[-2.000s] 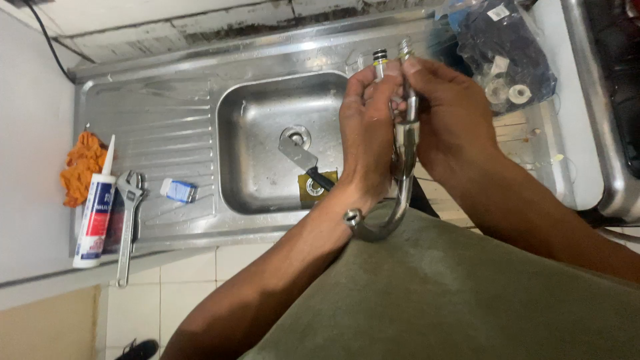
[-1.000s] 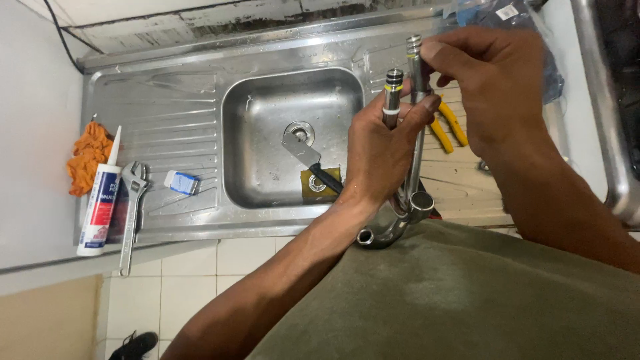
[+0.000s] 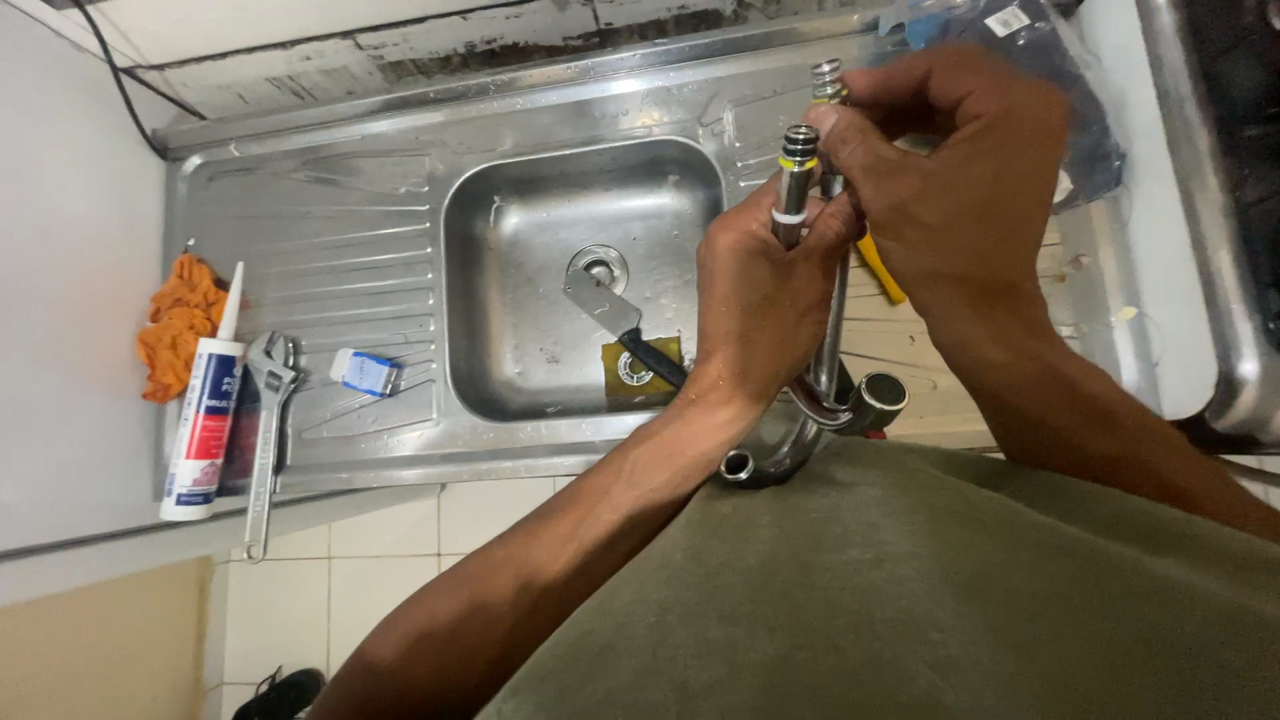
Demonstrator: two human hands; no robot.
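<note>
My left hand point(image 3: 765, 290) grips chrome faucet parts. A chrome pipe end with black O-rings and a yellow ring point(image 3: 797, 160) stands up from it, with a white ring lower down. Beside it rises a second ringed chrome pipe end point(image 3: 827, 85), which the fingertips of my right hand point(image 3: 950, 170) pinch near its yellow band. Below my left hand, a curved chrome spout point(image 3: 790, 460) and a chrome cylindrical part point(image 3: 880, 395) rest close to my shirt. Part of a yellow-handled tool point(image 3: 880, 268) shows behind my right hand.
The steel sink basin point(image 3: 500, 180) holds a knife with a broad blade point(image 3: 602, 303) and a yellow-brown packet point(image 3: 630, 372). An adjustable wrench point(image 3: 264, 450), a sealant tube point(image 3: 205, 430), an orange cloth point(image 3: 180, 325) and a small blue-and-white box point(image 3: 368, 371) lie left. A plastic bag point(image 3: 1080, 110) lies right.
Two seconds ago both hands were close together around the pipes. My right hand has since turned and raised its wrist, its fingertips still at the farther pipe end. The chrome cylindrical part has come into sight.
</note>
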